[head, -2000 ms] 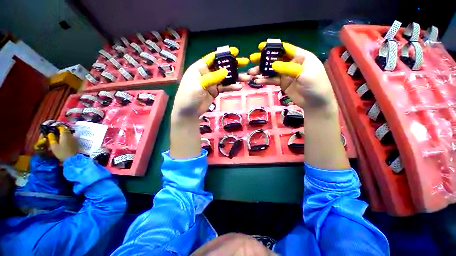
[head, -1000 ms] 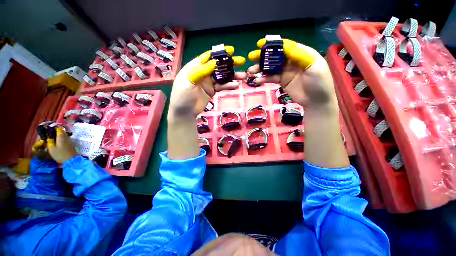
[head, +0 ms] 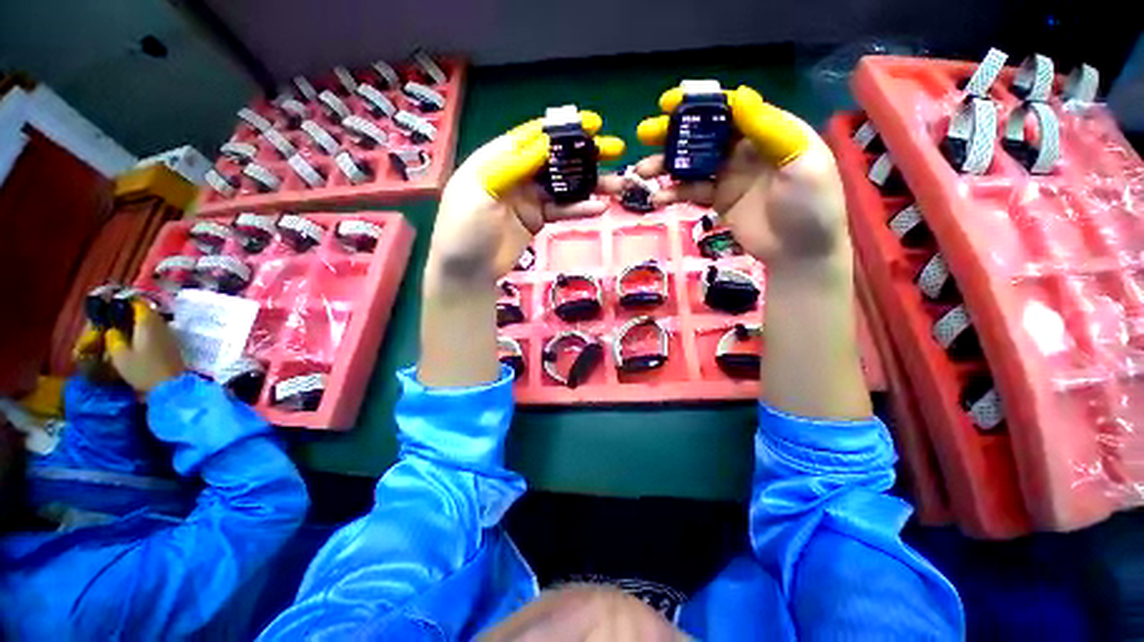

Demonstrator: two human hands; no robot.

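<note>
My left hand [head: 492, 207], with yellow finger cots, holds a black smartwatch [head: 572, 163] upright with its lit screen facing me. My right hand [head: 772, 188], also with yellow cots, holds another smartwatch [head: 699, 136] beside it, its screen showing small lines of text. The two watches are apart, above the back part of the pink foam tray [head: 602, 391]. Several watches with pale patterned straps sit looped in the tray's pockets. My palms and forearms hide some pockets.
Stacked pink trays [head: 1004, 270] with looped watches and plastic film stand at the right. Two more trays lie at the left, one at the back [head: 339, 198] and one nearer [head: 358, 376] with a white paper slip [head: 213, 329]. A neighbour's hands [head: 148, 355] hold dark watches at far left.
The right-hand watch has moved slightly to the right. Both screens changed from larger menu icons to smaller lines. The yellow thumbs no longer lie across the screens. The neighbour's hands shifted slightly.
</note>
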